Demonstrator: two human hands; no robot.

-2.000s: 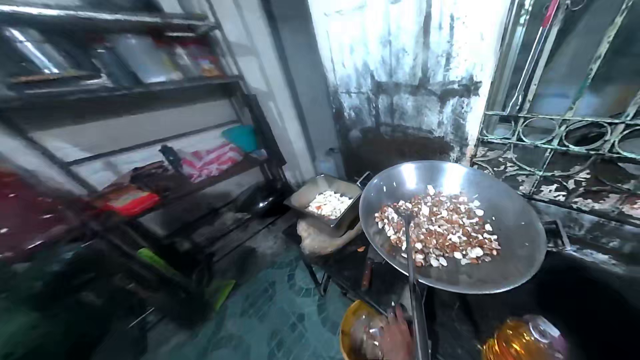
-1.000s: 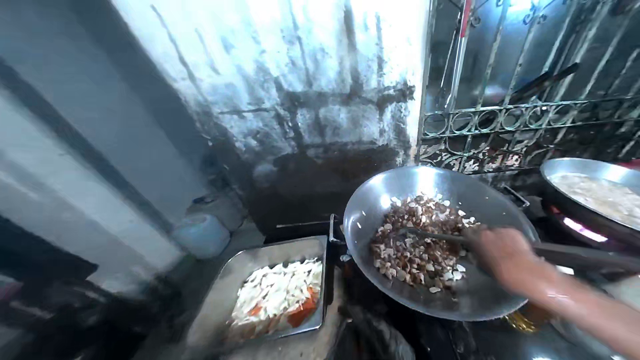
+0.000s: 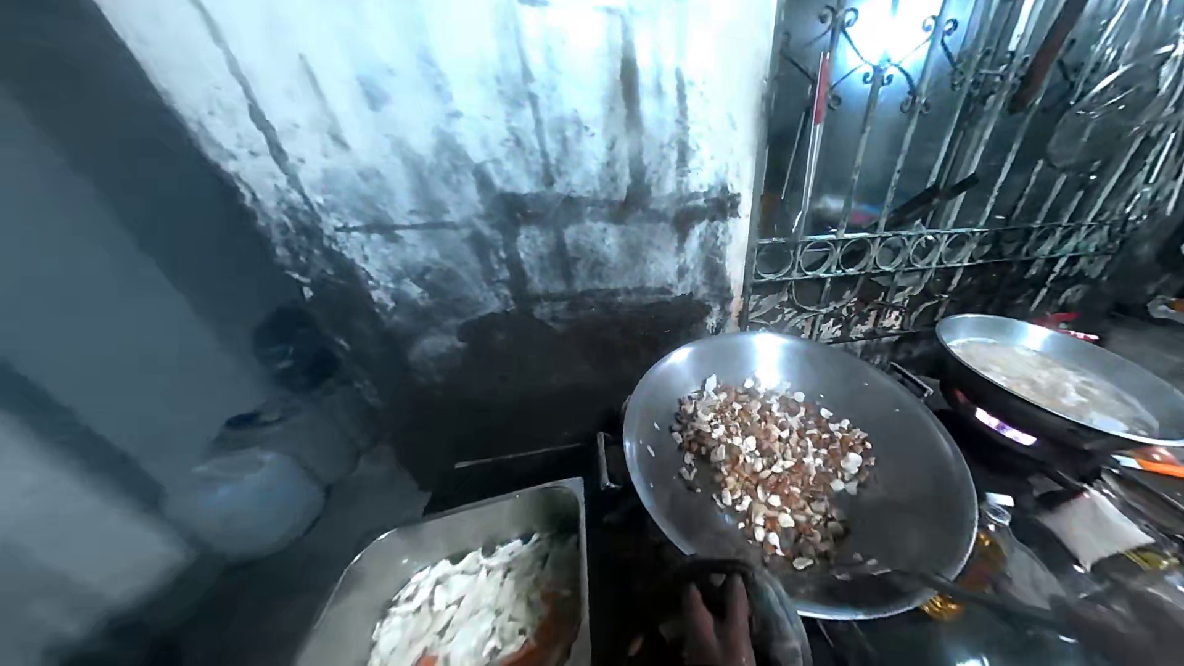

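Observation:
A large metal wok (image 3: 911, 462) holds browned pieces mixed with pale slices (image 3: 772, 462). At the lower right edge, my right hand (image 3: 1119, 615) is blurred and grips the handle of a long-handled metal cooking utensil (image 3: 967, 592), whose working end lies inside the wok's near right side. Two fingers of my left hand (image 3: 717, 618) show at the bottom, against a dark curved thing and greyish material (image 3: 775, 610) just below the near rim; what they hold is unclear. Left of them stands a rectangular metal pan (image 3: 370, 573) with white slices (image 3: 462, 601) and some orange pieces.
A second wide pan (image 3: 1036, 333) with pale liquid sits over a lit burner at the right. A bottle of yellow oil (image 3: 994, 555) stands by the wok's right side. A stained wall (image 3: 555, 250) and a metal grille (image 3: 851, 250) rise behind; a whitish container (image 3: 245, 499) is at the left.
My right hand has moved from over the wok to its lower right, and the utensil's end from the middle to the near right side. The view has turned right since the earliest frame.

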